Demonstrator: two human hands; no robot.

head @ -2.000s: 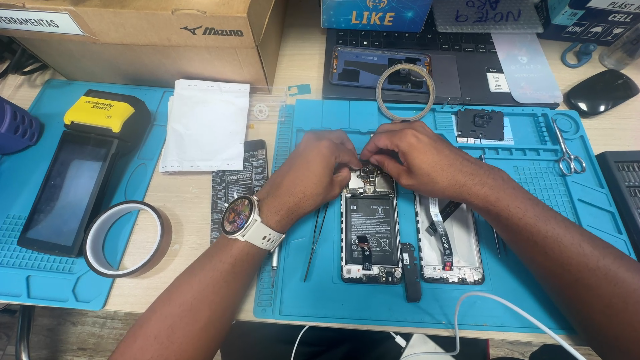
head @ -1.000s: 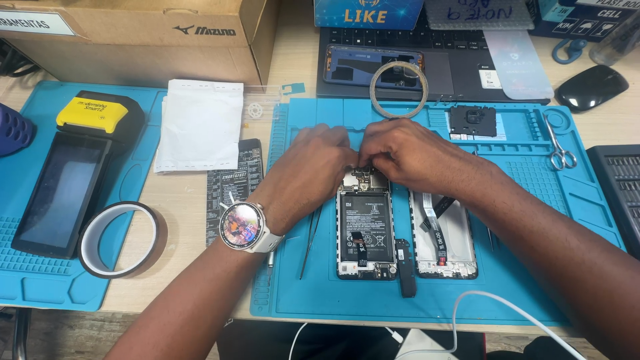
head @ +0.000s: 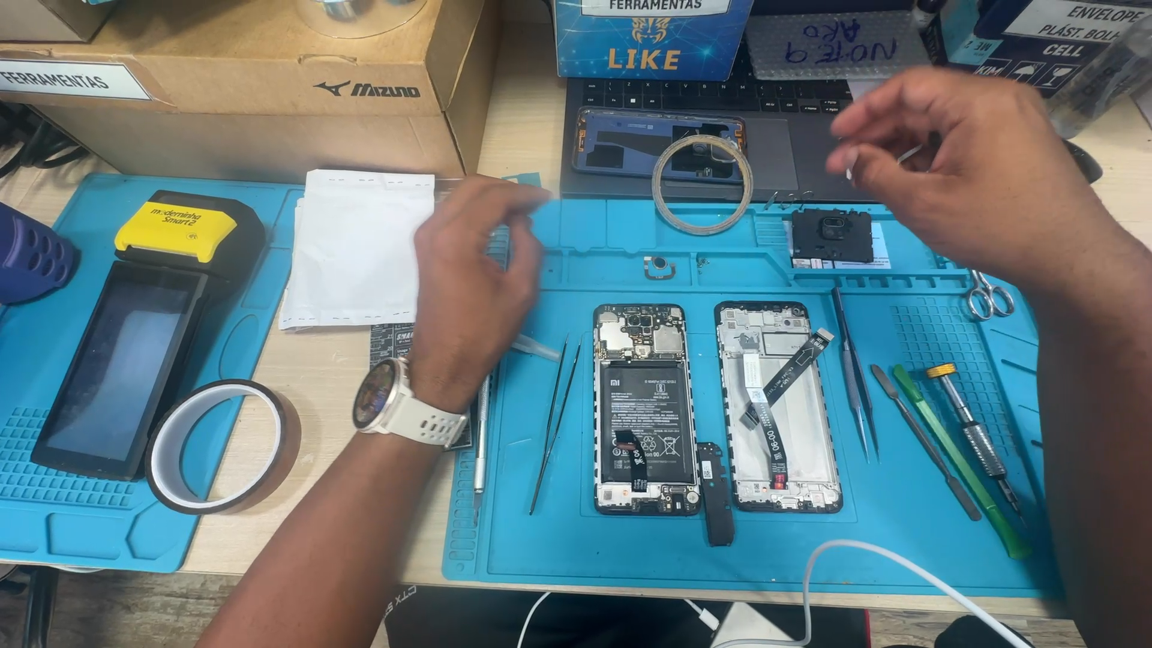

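Observation:
My left hand [head: 481, 279], a watch on its wrist, is raised left of an opened phone [head: 643, 409] with its battery and circuit board exposed; its fingers look empty. My right hand [head: 936, 162] is lifted at the upper right, fingers curled; whether something small is between them cannot be told. Beside the opened phone lies a phone frame [head: 778, 409] with flex cables on it, and a narrow black part [head: 716, 495] lies between their lower ends. Thin black tweezers [head: 555, 427] lie left of the phone, other tweezers [head: 855, 373] right of the frame.
On the blue repair mat [head: 558, 558] lie a screwdriver [head: 976, 436], a green pry tool [head: 963, 463], a metal spudger [head: 925, 441], scissors [head: 988, 297] and a black cover [head: 832, 236]. Behind are a tape ring [head: 702, 185], a phone back [head: 661, 144] and a laptop [head: 814, 148]. A white cable [head: 864, 544] crosses the front.
Both hands, earlier together over the top of the opened phone, have moved apart: the left to the left, the right up and to the right. The phone's upper board is now uncovered.

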